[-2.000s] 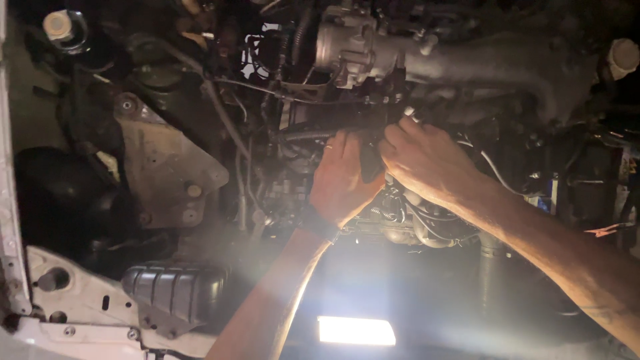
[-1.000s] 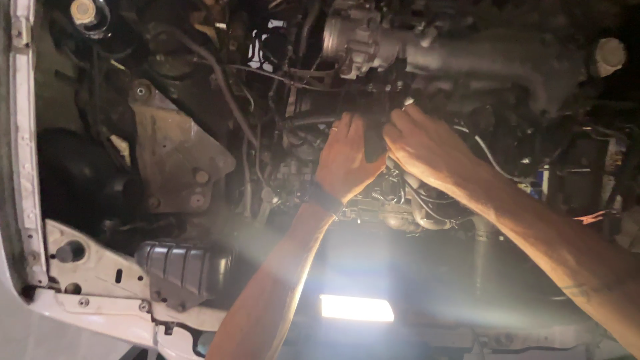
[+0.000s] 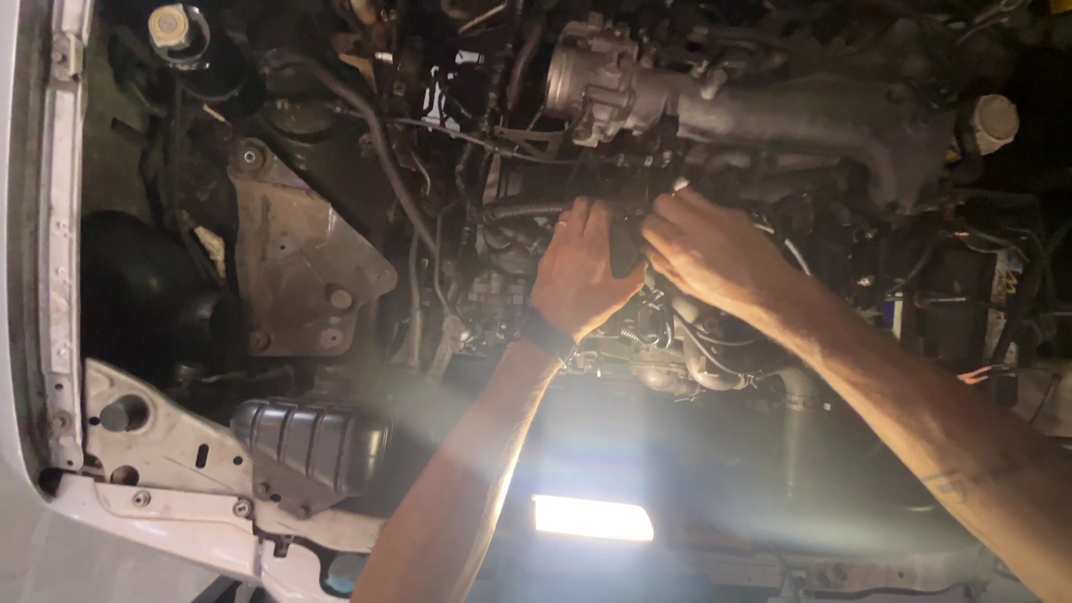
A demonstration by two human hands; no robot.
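Note:
Both of my hands reach into the middle of a car's engine bay. My left hand (image 3: 586, 268), with a dark band at the wrist, lies against a dark part (image 3: 624, 239) between the two hands; its fingertips are partly lost in shadow. Close on the right, my right hand (image 3: 712, 247) has bent fingers near a small pale piece (image 3: 681, 184); whether it grips that piece cannot be made out. Above them runs the metal intake pipe with a throttle body (image 3: 590, 84). A ribbed hose (image 3: 528, 209) ends beside my left fingers.
A bright work lamp (image 3: 593, 517) shines below my forearms. On the left are a metal bracket plate (image 3: 301, 260), a ribbed black canister (image 3: 314, 444) and the white body edge (image 3: 167, 519). Thin cables (image 3: 712, 347) and a coolant hose hang below my right hand.

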